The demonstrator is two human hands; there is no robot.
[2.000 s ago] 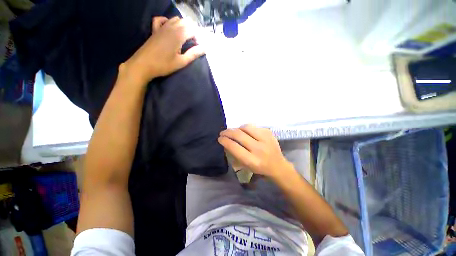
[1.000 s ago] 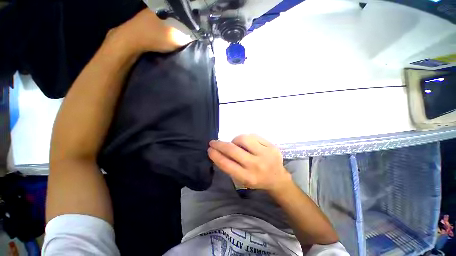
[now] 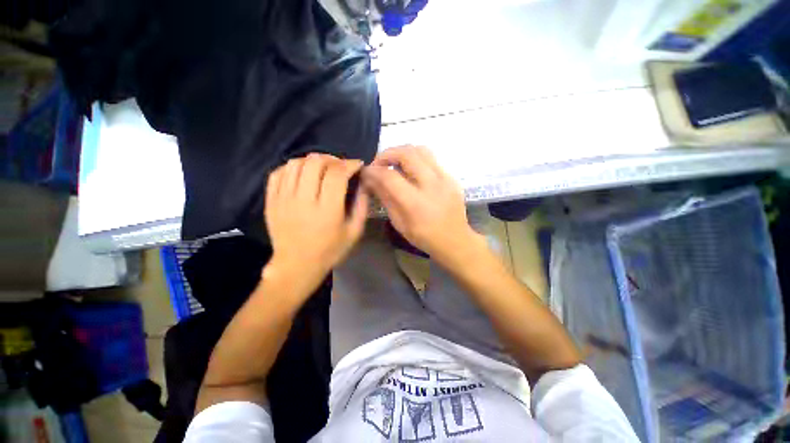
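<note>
A black garment piece (image 3: 260,95) is draped over the left of the white table (image 3: 520,112) and hangs down over the lap. Its far end lies under the needle area (image 3: 372,52) of the sewing machine at top centre. My left hand (image 3: 316,208) and my right hand (image 3: 416,195) meet at the table's front edge, fingertips together, pinching the garment's right edge. The cloth between the fingertips is mostly hidden. A blue round part (image 3: 394,19) hangs right of the needle.
A smartphone (image 3: 728,92) lies in a beige tray (image 3: 671,104) at the table's right end. A blue-grey mesh basket (image 3: 619,303) stands below at right. Blue crates (image 3: 113,342) and a black heap (image 3: 221,277) are at lower left.
My left hand has come back from near the needle to the table's front edge, beside my right hand. My right hand has moved slightly up. The view has shifted.
</note>
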